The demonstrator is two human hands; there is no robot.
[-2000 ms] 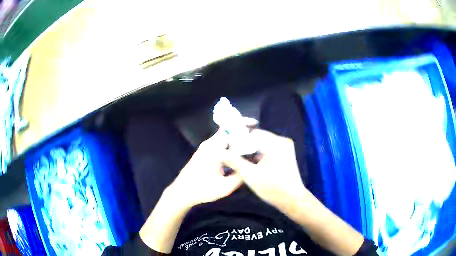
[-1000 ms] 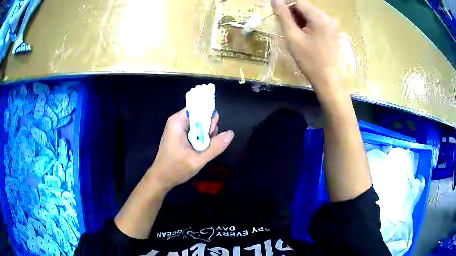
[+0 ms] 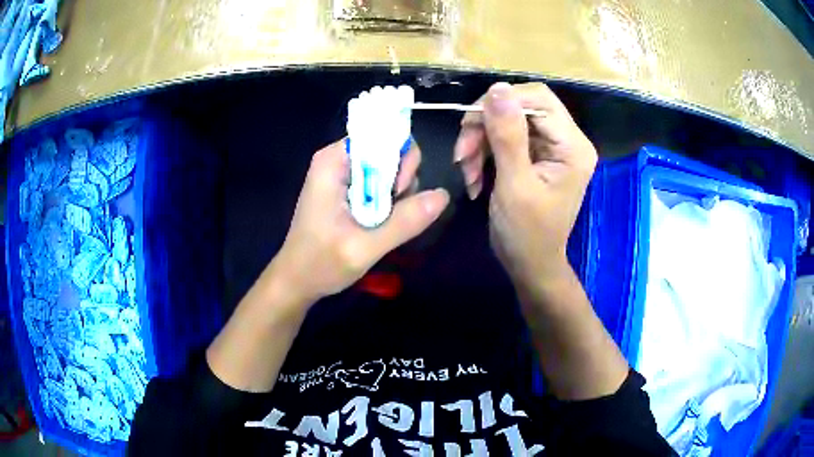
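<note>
A white foot part (image 3: 377, 147) stands out over the lap, toes pointing away from me, with a blue-looking hollow near its heel. My left hand (image 3: 357, 219) holds it by the sides near the heel. My right hand (image 3: 531, 161) holds a thin pale applicator stick (image 3: 446, 107) like a pen, between thumb and fingers. The stick's far tip is at the edge of the foot part just below the toes. Whether there is glue on the tip cannot be seen.
A blue left bin (image 3: 147, 268) holds many pale oval sole pieces (image 3: 85, 259). A blue right bin (image 3: 638, 268) holds bright white parts (image 3: 710, 294). The shiny tan table (image 3: 259, 36) curves across the top, with a taped patch (image 3: 388, 16) and long pale pieces (image 3: 22, 40) at its left.
My right hand has come back from the table patch with the stick, whose tip is now at the foot part. The foot part was held between both hands earlier; my left hand alone holds it now.
</note>
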